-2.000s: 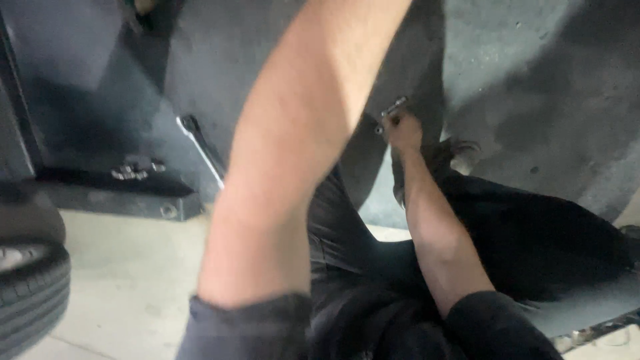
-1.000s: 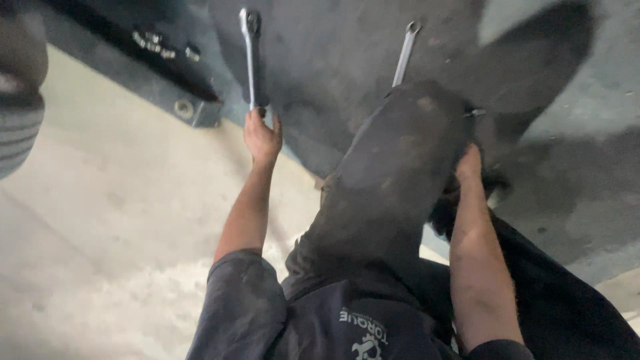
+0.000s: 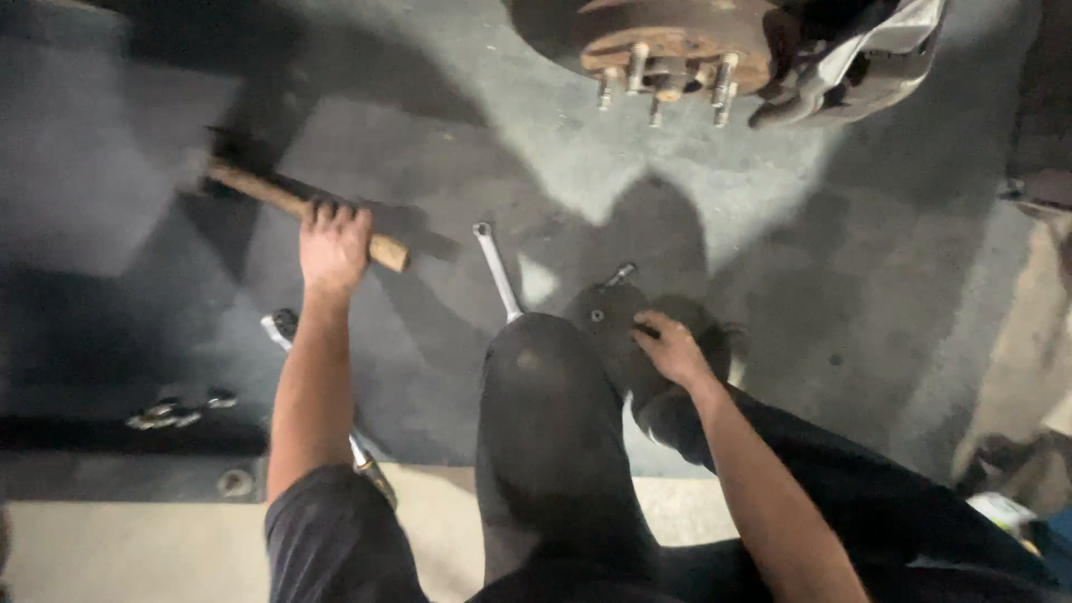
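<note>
My left hand (image 3: 335, 243) is closed around the wooden handle of a hammer (image 3: 268, 191), whose blurred dark head points to the upper left. Below it lies a long ratchet (image 3: 280, 327), partly covered by my left forearm. A combination wrench (image 3: 500, 275) lies on the dark surface just beyond my knee. My right hand (image 3: 670, 343) is low over the surface with its fingers curled; whether something small is between them cannot be told. Close to it lie a small metal bolt or fitting (image 3: 621, 274) and a nut or washer (image 3: 597, 316).
A rusty wheel hub (image 3: 678, 63) with several studs hangs at the top, beside a brake caliper or bracket (image 3: 879, 67). Several metal nuts (image 3: 172, 413) lie at the lower left, near the surface's raised edge (image 3: 126, 477). My knee sticks up between my arms.
My left hand, near the ratchet's handle a second ago, now grips the hammer further forward. The ratchet lies on the surface. The view has shifted a lot, bringing the hub in.
</note>
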